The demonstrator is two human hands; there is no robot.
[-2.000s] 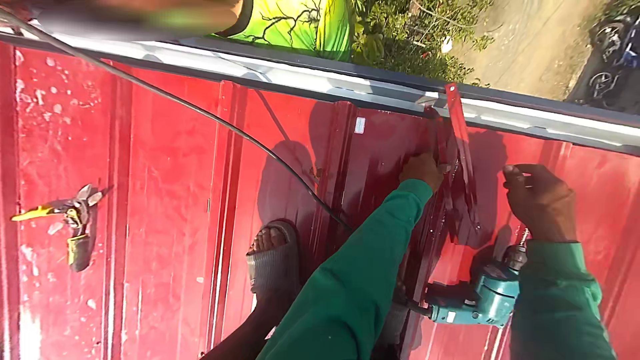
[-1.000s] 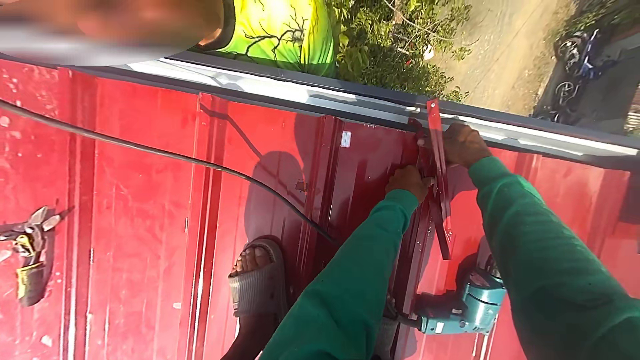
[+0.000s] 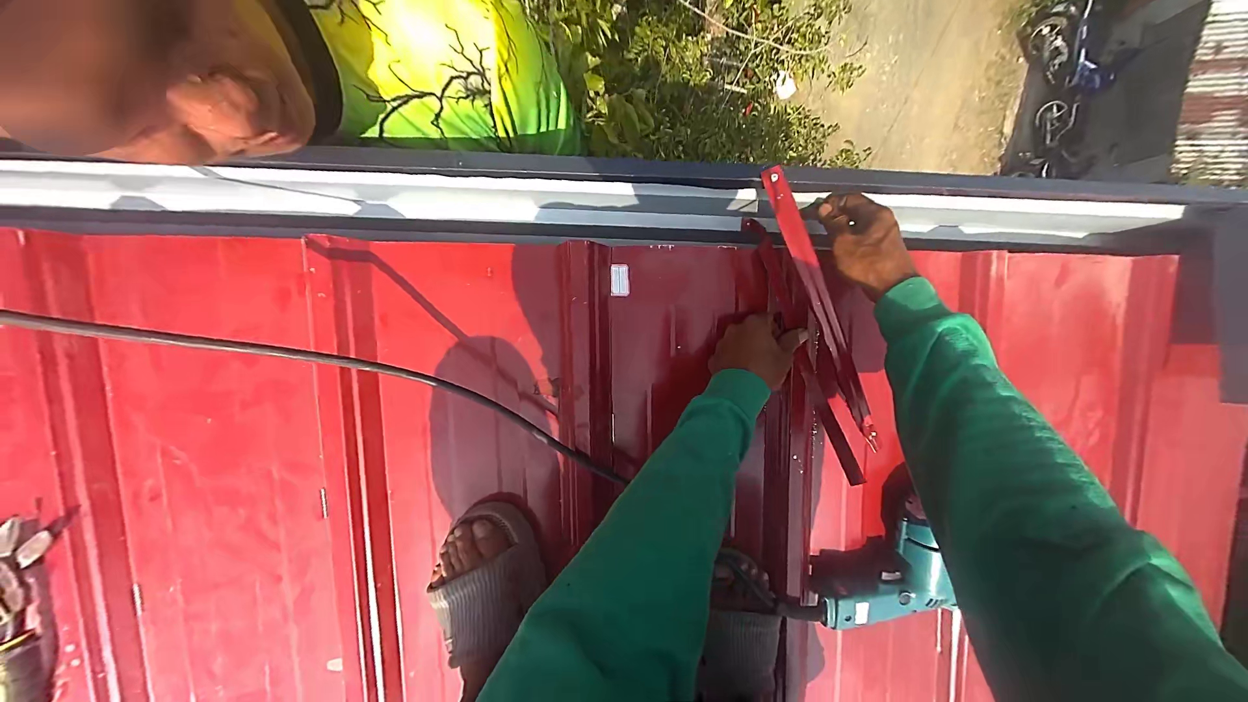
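My left hand [image 3: 756, 349] grips narrow red metal strips on a raised rib of the red metal roof [image 3: 224, 468]. One red strip [image 3: 819, 292] slants up from there, its top end over the pale gutter [image 3: 643, 207]; another, darker strip [image 3: 829, 424] lies just beneath. My right hand [image 3: 866, 242] is at the gutter, right of the strip's top end, its fingers bent together; whether something thin is between them is unclear. Below my right forearm a teal power drill [image 3: 892, 585] lies on the roof, partly hidden by the sleeve.
A black cable [image 3: 390, 369] crosses the roof toward my sandalled feet [image 3: 487, 575]. Snips or pliers [image 3: 19, 585] lie at the left edge. Beyond the gutter, at upper left, is another person in a yellow-green shirt [image 3: 439, 78]. Past the roof edge, plants, a dirt path and motorbikes show below.
My right hand has moved from near the drill up to the strip, then to the gutter on its right. My left hand stays on the strips. The drill remains on the roof.
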